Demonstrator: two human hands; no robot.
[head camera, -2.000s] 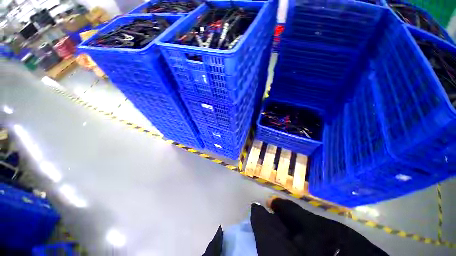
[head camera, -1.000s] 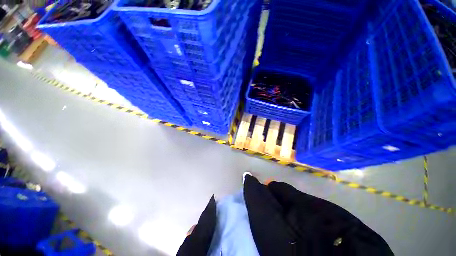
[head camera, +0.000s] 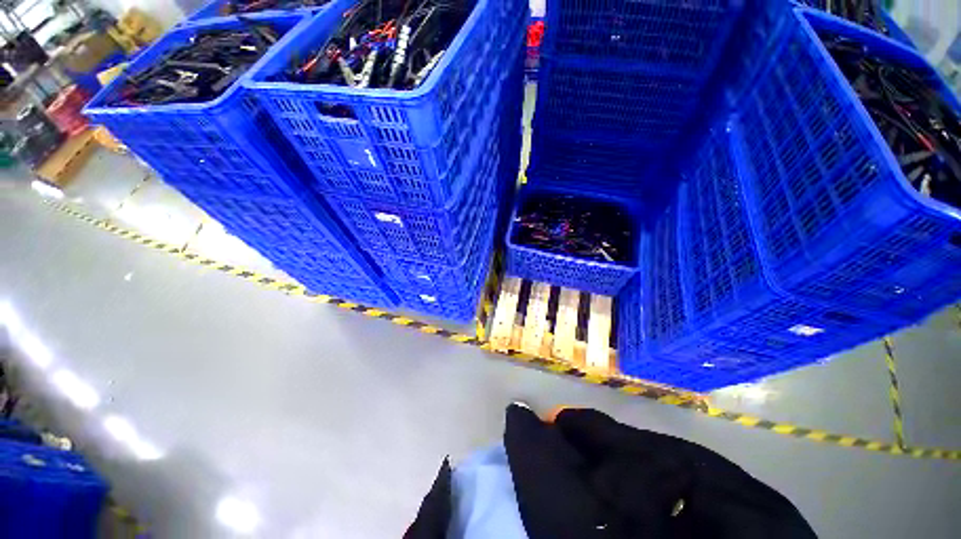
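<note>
A low blue mesh crate (head camera: 572, 271) with dark cable assemblies (head camera: 574, 226) and small red tips in it stands on a wooden pallet (head camera: 535, 320), between tall stacks. Only a small skin-coloured sliver of my right hand (head camera: 555, 414) shows past the black sleeve, at the bottom centre. It is away from the crates, and its fingers and anything in them are hidden. My left hand is not in view.
Tall stacks of blue mesh crates (head camera: 390, 168) topped with cables stand at the left, and another stack (head camera: 769, 242) at the right. Yellow-black floor tape (head camera: 569, 371) runs in front. A blue crate (head camera: 47, 484) is at the lower left. Cartons (head camera: 90, 53) lie at the far upper left.
The stacks, pallet and tape have shifted left in view since the first frame. Since the second, they sit lower, so cables on the left stacks show again. The skin-coloured spot at the lower left sleeve is gone.
</note>
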